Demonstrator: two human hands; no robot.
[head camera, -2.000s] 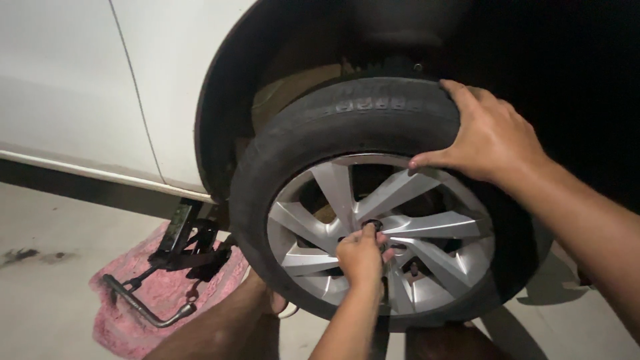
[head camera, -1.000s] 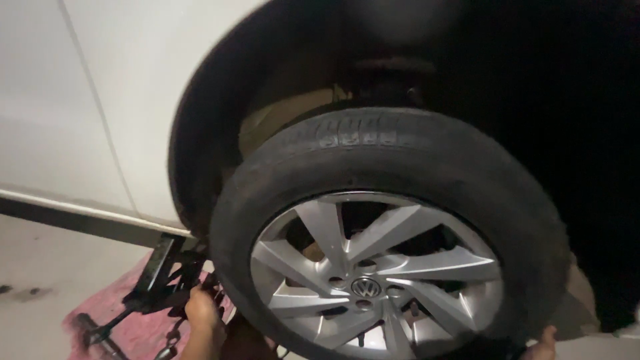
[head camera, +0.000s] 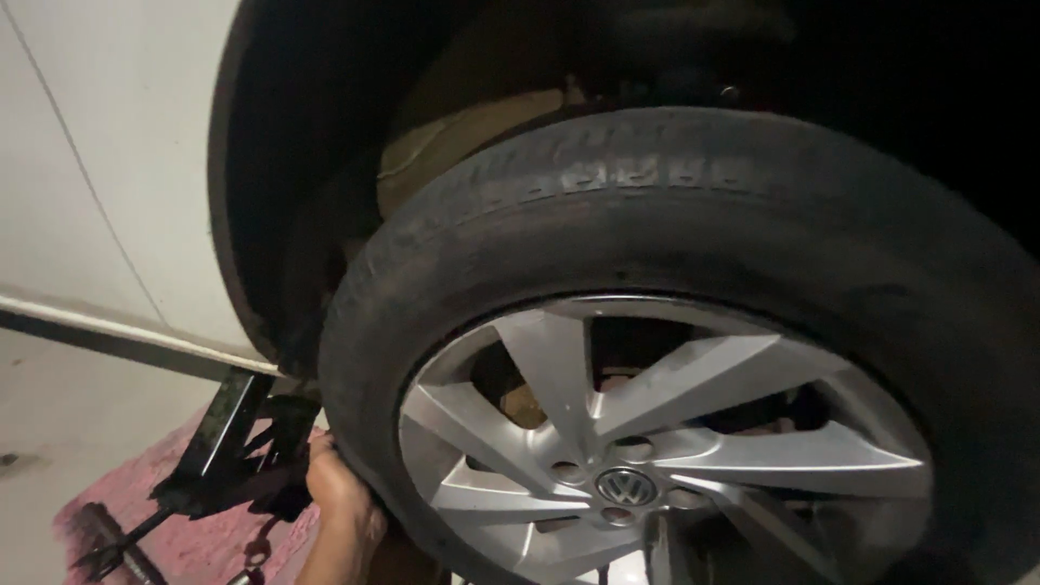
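Observation:
A car wheel with a black rubber tyre (head camera: 650, 236) and a silver alloy rim (head camera: 552, 366) fills the middle and right of the view, below the dark wheel arch. Its hub cap (head camera: 626, 486) bears a Volkswagen emblem, with open bolt holes around it. My left hand (head camera: 341, 487) is at the tyre's lower left side, its fingers partly hidden behind the rubber. The right hand is out of view.
A black scissor jack (head camera: 219, 439) stands under the white car's sill (head camera: 146, 345), at the left. Beneath it lies a pink cloth (head camera: 183, 536) with a metal wrench (head camera: 122, 544) on it. The dark wheel arch edge (head camera: 219, 187) curves beside the tyre.
Two seconds ago one hand was on top of the tyre and the other at the hub; both have left those places. The right hand has gone out of view. The view has moved closer.

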